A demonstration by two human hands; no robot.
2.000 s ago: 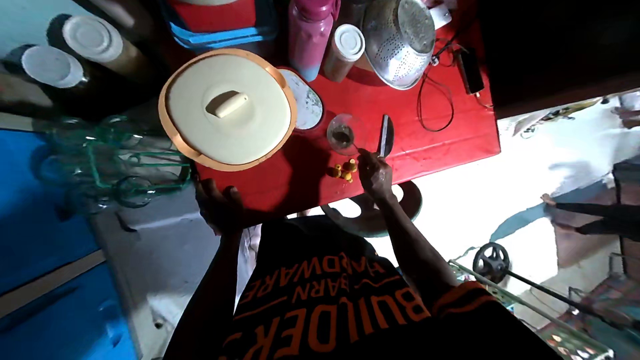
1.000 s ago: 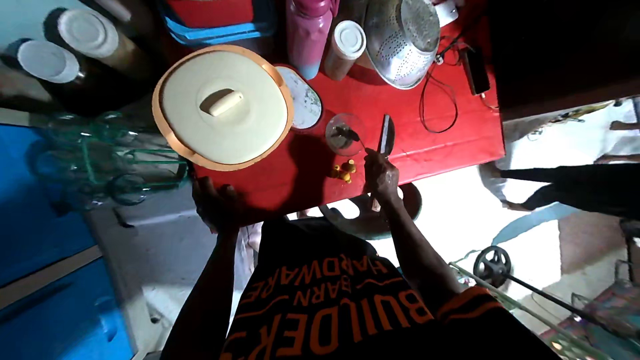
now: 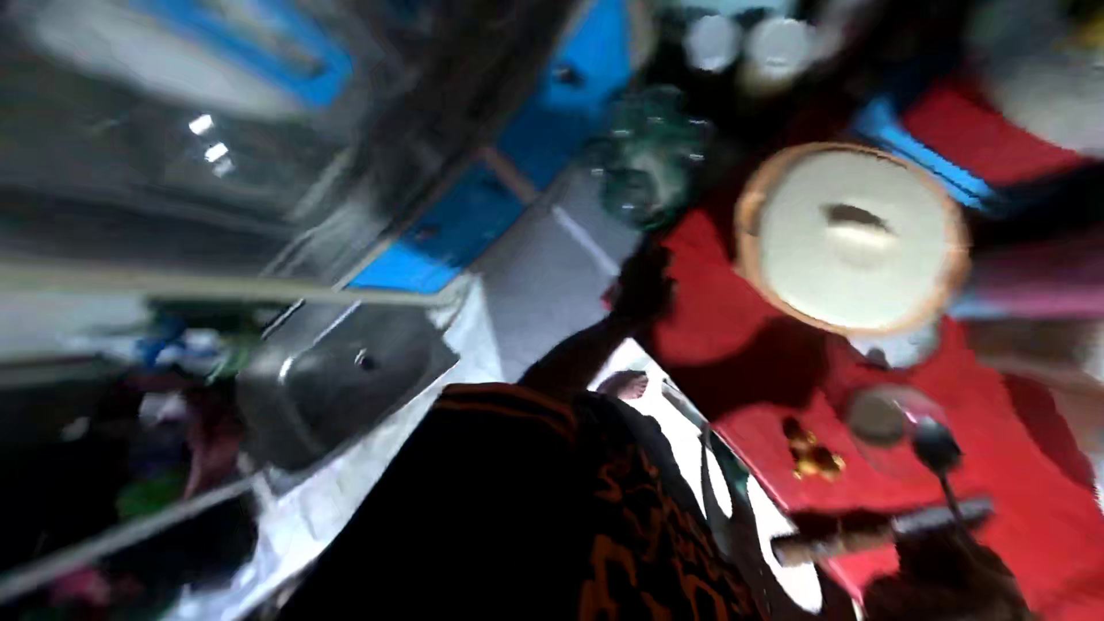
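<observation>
My right hand (image 3: 944,573) is at the lower right, shut on a spoon (image 3: 936,444) whose bowl is beside a small clear glass bowl (image 3: 888,423) with dark contents. A knife (image 3: 880,530) lies between that hand and several small yellow-orange pieces (image 3: 811,453), perhaps fruit or peppers, on the red table (image 3: 1018,466). My left hand (image 3: 642,280) is dark and blurred at the table's edge, and its fingers cannot be made out. Farther in stands a large round container with a cream lid (image 3: 854,237).
A green glass rack (image 3: 651,164) stands beyond my left hand. White-lidded jars (image 3: 780,47) and a blue-rimmed container (image 3: 918,155) are at the top right. To the left are blue cabinets (image 3: 483,211) and a steel sink (image 3: 345,379).
The view has swung strongly to the left and blurred, bringing the sink into sight. My right hand still holds the spoon, whose bowl was in the glass bowl and now shows at its side.
</observation>
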